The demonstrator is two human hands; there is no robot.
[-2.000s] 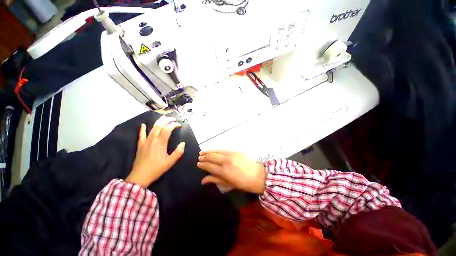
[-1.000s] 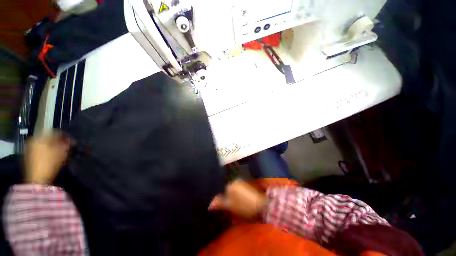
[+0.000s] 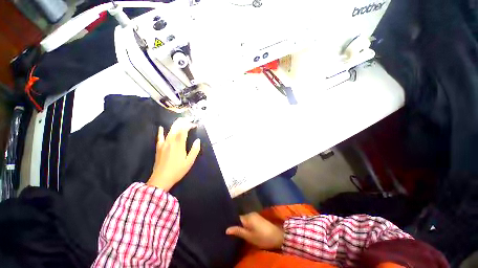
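Observation:
The black garment (image 3: 131, 141) lies on the left of the white table and hangs over its front edge to the lap. My left hand (image 3: 175, 153) lies flat on the cloth, fingers spread, fingertips close to the presser foot and needle area (image 3: 197, 111). My right hand (image 3: 258, 231) is at the cloth's right edge, below the table's front edge, thumb out toward the cloth; its curled fingers partly hide whether it pinches the edge. The cloth's straight right edge runs from the needle area down toward my right hand.
The white sewing machine (image 3: 220, 42) stands across the back. Slim red and dark snips (image 3: 279, 85) lie under its arm. The white machine bed (image 3: 293, 131) extends right. Black and white stripes (image 3: 56, 141) and an orange-red cord (image 3: 32, 88) are at left. Dark cloth (image 3: 435, 104) hangs at far right.
My left hand has moved from the cloth's far left to beside the needle. My right hand has moved from the needle side down along the edge since the earliest frame. The cloth lies more spread out.

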